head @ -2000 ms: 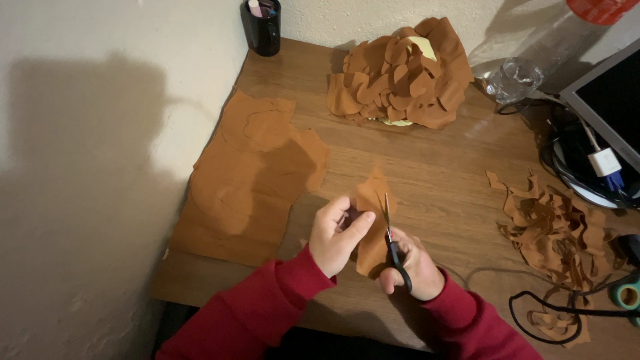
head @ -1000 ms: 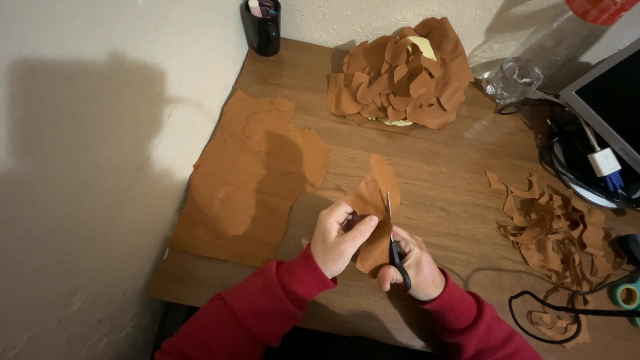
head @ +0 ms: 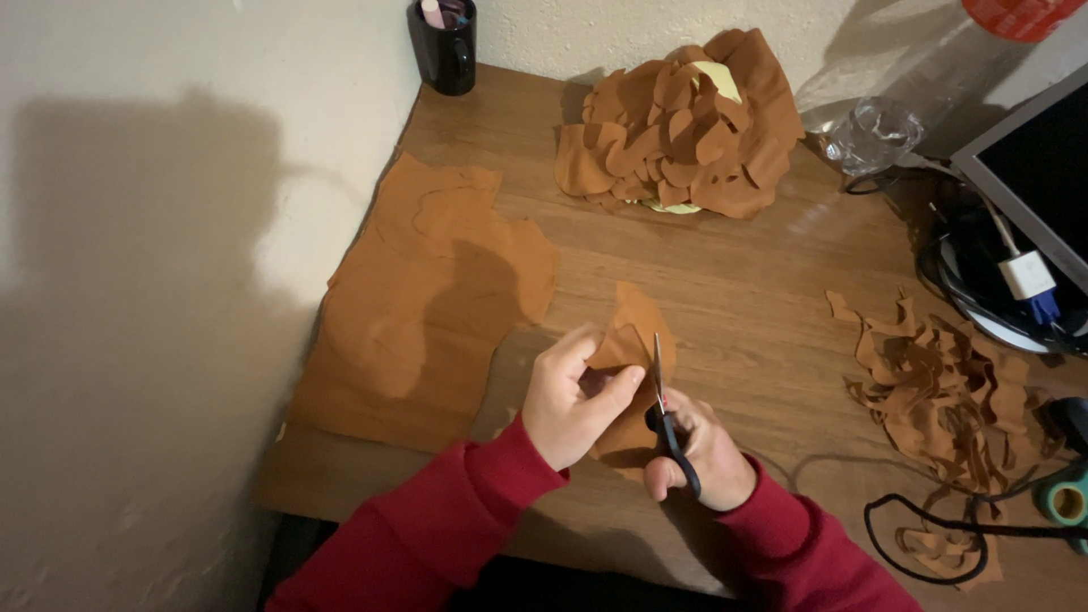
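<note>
My left hand [head: 578,395] pinches a small piece of thin brown sheet material [head: 643,319] between thumb and fingers. Black-handled scissors [head: 671,429] are in my right hand [head: 701,459], their blades pointing away from me along the right edge of that piece. The blades look nearly closed. To the left lies a large brown sheet [head: 425,297] with faint curved outlines on it. Many cut, rounded brown pieces [head: 680,136] are heaped at the back, with pale yellow material showing among them.
Curly brown offcuts [head: 952,391] lie at the right, near a black cord [head: 926,520] and a green ring-shaped object [head: 1064,500]. A monitor [head: 1041,161], cables with a white adapter [head: 1027,274] and a clear plastic bottle [head: 884,132] stand behind. A black mug [head: 446,47] stands back left.
The small brown piece has shifted in my left hand and its upper part sits differently against the blades. Both hands remain in nearly the same place.
</note>
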